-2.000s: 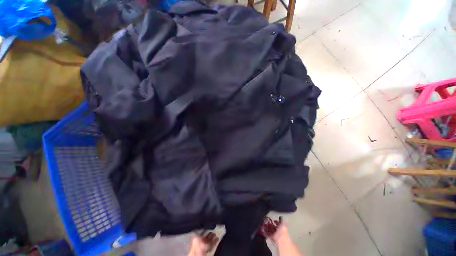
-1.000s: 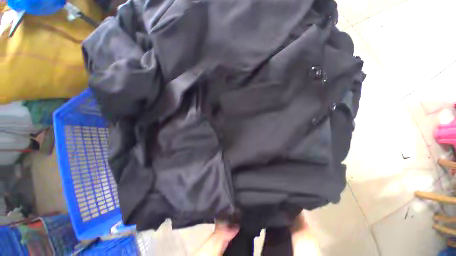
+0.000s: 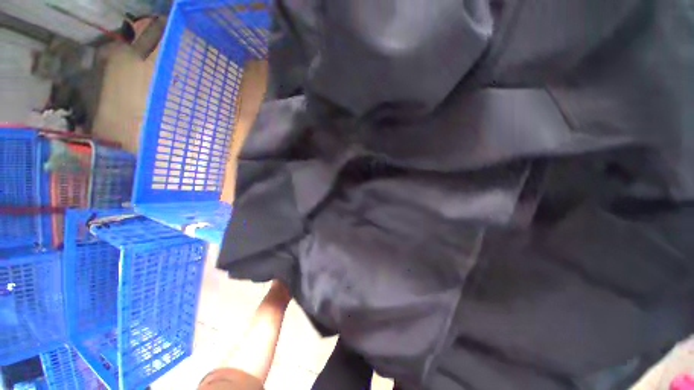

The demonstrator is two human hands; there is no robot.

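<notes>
A large bundle of black garments (image 3: 426, 183) fills the middle and right of the view, close to the camera, and hangs in loose folds. My left forearm (image 3: 255, 335) rises from the bottom edge to the bundle's lower left side. My left hand is hidden behind or under the cloth. My right hand is not visible; a small patch of skin or pale surface shows at the lower right edge, too unclear to tell. Just left of the bundle stands a blue plastic crate (image 3: 190, 114) with lattice sides, partly covered by the cloth.
Several more blue crates (image 3: 161, 305) stand at the lower left. A red-orange basket (image 3: 70, 183) stands among them. Tiled floor (image 3: 228, 305) shows between crates and bundle. A small pink thing (image 3: 682, 381) shows at the bottom right corner.
The bundle has come closer to the camera and shifted right in view. More blue crates now show at left; the yellow sack has left the view. My hands have gone out of sight.
</notes>
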